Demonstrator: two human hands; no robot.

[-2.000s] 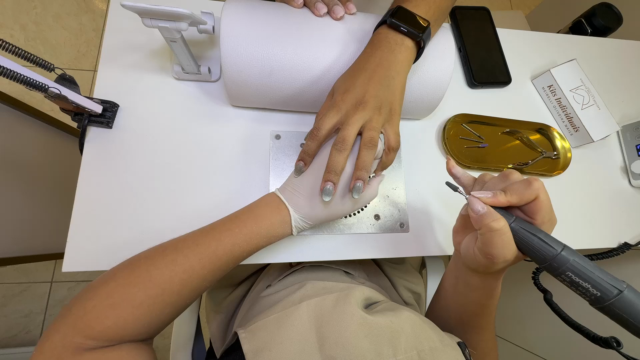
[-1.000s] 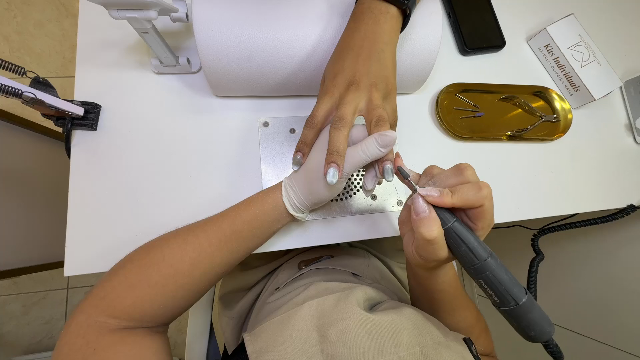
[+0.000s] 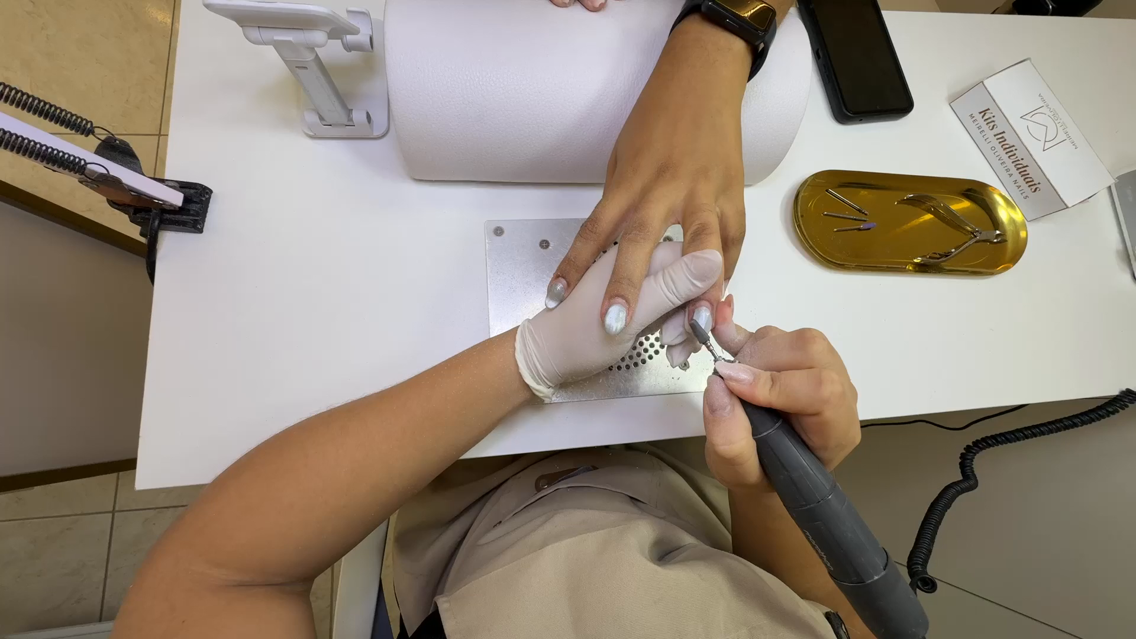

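Observation:
My left hand [image 3: 612,328], in a torn whitish glove, holds a finger of the other person's hand [image 3: 679,169]. That hand lies palm down over mine, with shiny silvery nails. My bare right hand [image 3: 785,390] grips a dark grey electric nail drill [image 3: 821,506] like a pen. The drill's grey bit [image 3: 700,332] is at the nail of the held finger; whether it touches cannot be told. Beneath the hands lies a metal dust-collector plate [image 3: 524,284] with round holes, partly hidden by them.
A white cushioned armrest [image 3: 506,89] spans the far side. Left of it stands a white phone stand [image 3: 324,89]. To the right lie a black phone [image 3: 856,62], a gold tray [image 3: 821,253] with cuticle nippers and drill bits, and a white box [image 3: 1034,133]. A coiled cord [image 3: 954,488] hangs at right.
My right hand has brought the drill leftward from beside the tray to the other person's nail. My left hand, earlier under several of their fingers, has its thumb over the held one.

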